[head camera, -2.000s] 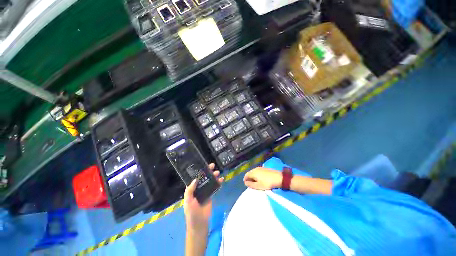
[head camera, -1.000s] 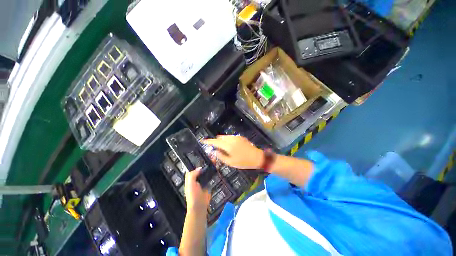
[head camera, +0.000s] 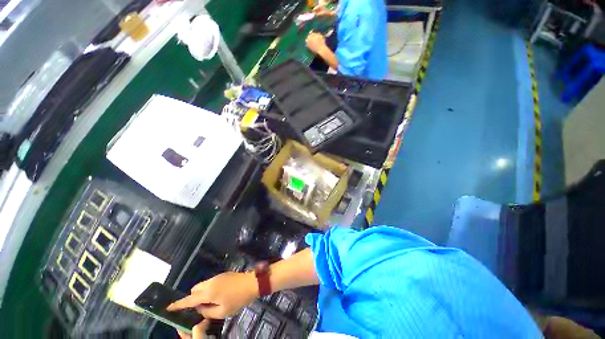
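Observation:
A dark phone unit (head camera: 158, 301) is held at the lower left, in front of a stack of clear blister trays. My left hand (head camera: 198, 331) grips its lower end and is mostly cut off by the bottom edge of the picture. My right hand (head camera: 222, 295) lies over the phone with its index finger extended onto the surface. Whether it also grips the phone cannot be told. A red band is on my right wrist.
Stacked blister trays (head camera: 99, 265) stand left, a white box (head camera: 176, 149) behind them. An open cardboard box (head camera: 306, 185) holds small bags. Black trays (head camera: 308, 102) lie beyond it. Filled phone-part trays (head camera: 268, 321) are at the bottom. Another person in blue (head camera: 361, 36) works at the far end.
The view has swung toward the far end of the line. The phone has moved from above the part trays to the blister tray stack. My right hand has come onto the phone.

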